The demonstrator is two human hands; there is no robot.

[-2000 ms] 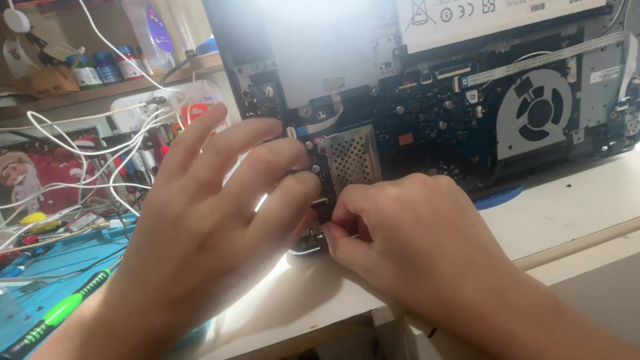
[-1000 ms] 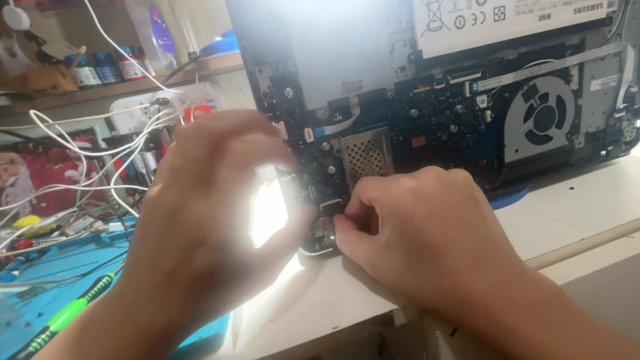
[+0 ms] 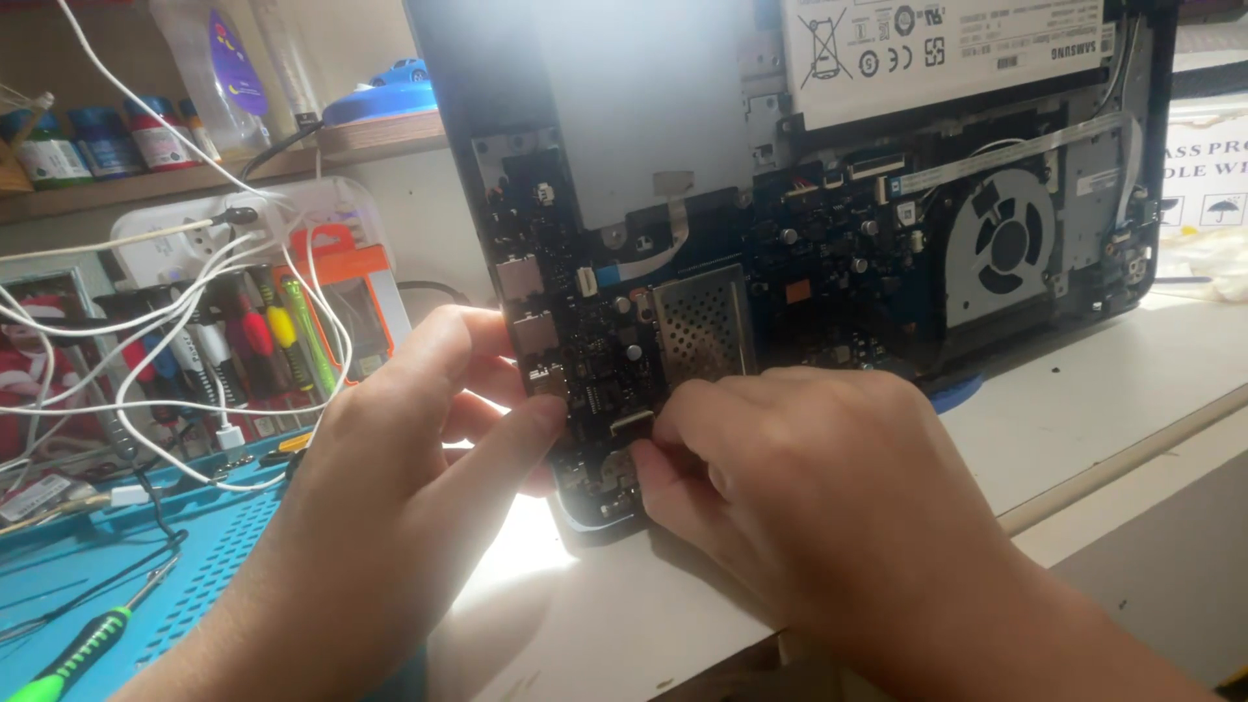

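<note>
An opened laptop (image 3: pixel 585 361) stands tilted up on its side edge on the white desk, its inside facing me. The battery (image 3: pixel 946 58) is at its upper right, with the cooling fan (image 3: pixel 1004 239) below. My left hand (image 3: pixel 429 429) grips the laptop's left edge, thumb on the board beside the port housings. The fingertips of my right hand (image 3: pixel 780 478) are pinched together at the lower part of the board, right of a small connector (image 3: pixel 632 423) and below the perforated metal cover (image 3: pixel 700 327). Whether they hold something small is hidden.
A green and black screwdriver (image 3: pixel 93 639) lies on the blue work mat (image 3: pixel 210 585) at lower left. White cables (image 3: pixel 185 322) hang before a row of screwdrivers and a power strip (image 3: pixel 146 229). Paint jars (image 3: pixel 161 136) stand on the shelf above. A blue object (image 3: pixel 955 393) sits under the laptop's lower edge.
My left hand, lifted and blurred near the laptop's left edge one second ago, is now in contact with that edge, thumb in front. My right hand remains at the lower board.
</note>
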